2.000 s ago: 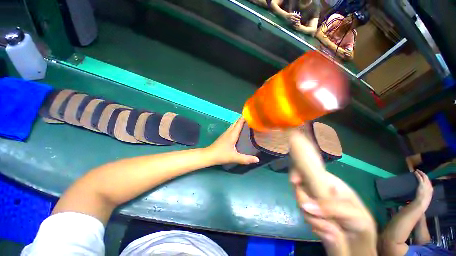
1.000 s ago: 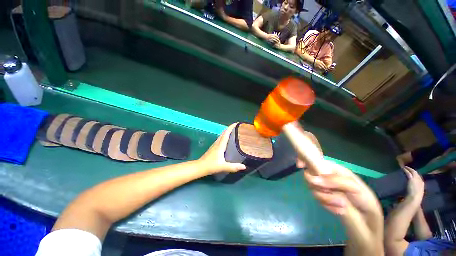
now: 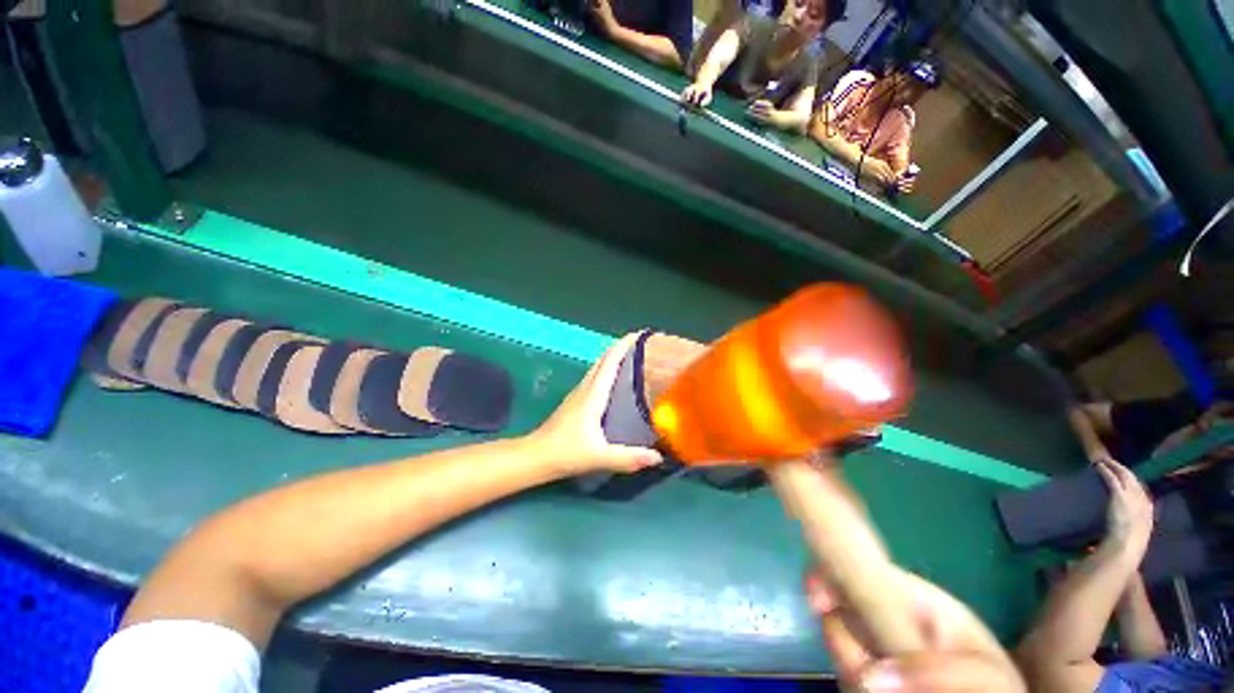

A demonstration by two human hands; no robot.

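My left hand grips the left side of a grey speaker standing on the green bench. A strip of its wood-grain top panel shows; the rest is hidden behind the mallet. My right hand, cut off by the bottom edge and slightly blurred, holds the pale handle of a mallet. The mallet's translucent orange head is large and blurred, in front of the speaker. A second speaker beside it is almost wholly hidden. A row of overlapping top panels, tan and dark, lies at the left.
A blue cloth and a white bottle are at the far left. A turquoise strip edges the bench before the sunken green conveyor. People sit opposite. Another person's hand holds a grey speaker at the right.
The mallet head rose clear of the view of the speaker's top, then came nearer and now covers most of it. My left hand stays on the speaker. The camera view has shifted.
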